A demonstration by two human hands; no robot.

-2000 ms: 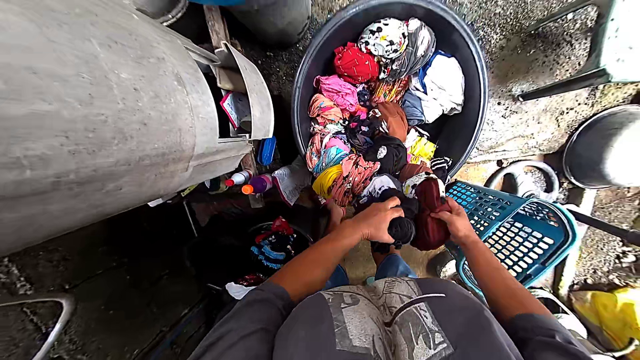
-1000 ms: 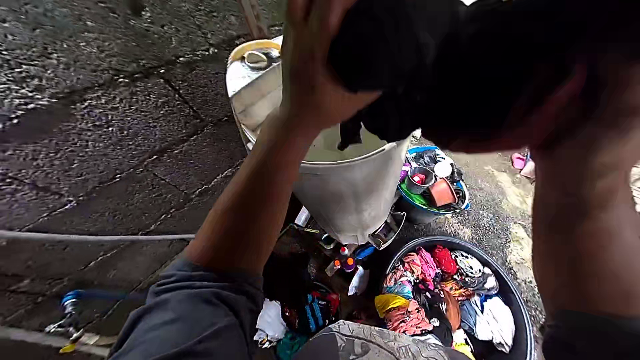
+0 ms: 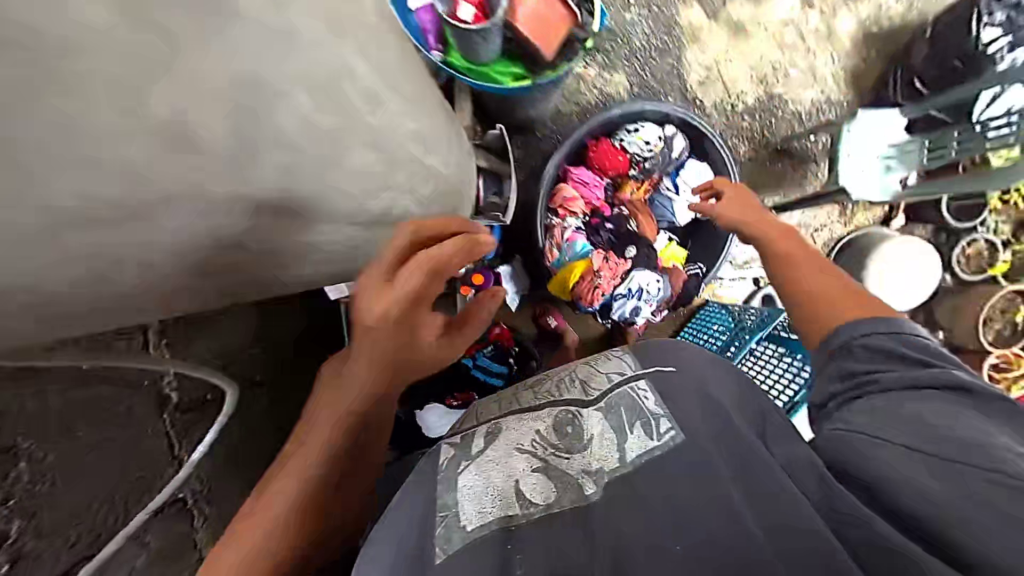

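Observation:
Both hands are empty. My left hand (image 3: 424,300) is raised with its fingers apart, beside the large grey drum. My right hand (image 3: 732,208) reaches over the right side of a round black tub (image 3: 552,172), with fingers slightly bent, over or near white cloth (image 3: 690,186); whether it touches the cloth cannot be told. Bunched clothes in many colours lie in the tub, among them a red bundle (image 3: 608,158), a pink cloth (image 3: 586,186) and a yellow cloth (image 3: 566,278). Darker garments (image 3: 488,364) lie lower, partly hidden behind my left hand and shirt.
A large grey drum (image 3: 240,160) takes up the upper left. Behind the tub stands a blue-rimmed basin (image 3: 512,90) of containers. Teal plastic baskets (image 3: 772,352), a metal pot (image 3: 888,264) and a pale green plastic chair (image 3: 872,152) are on the right. A grey hose (image 3: 216,380) curves over the wet ground.
The dark, bunched cloth that both hands held, raised a second ago, is out of my hands. Both hands have come apart, the right one to over the tub. The view has swung strongly.

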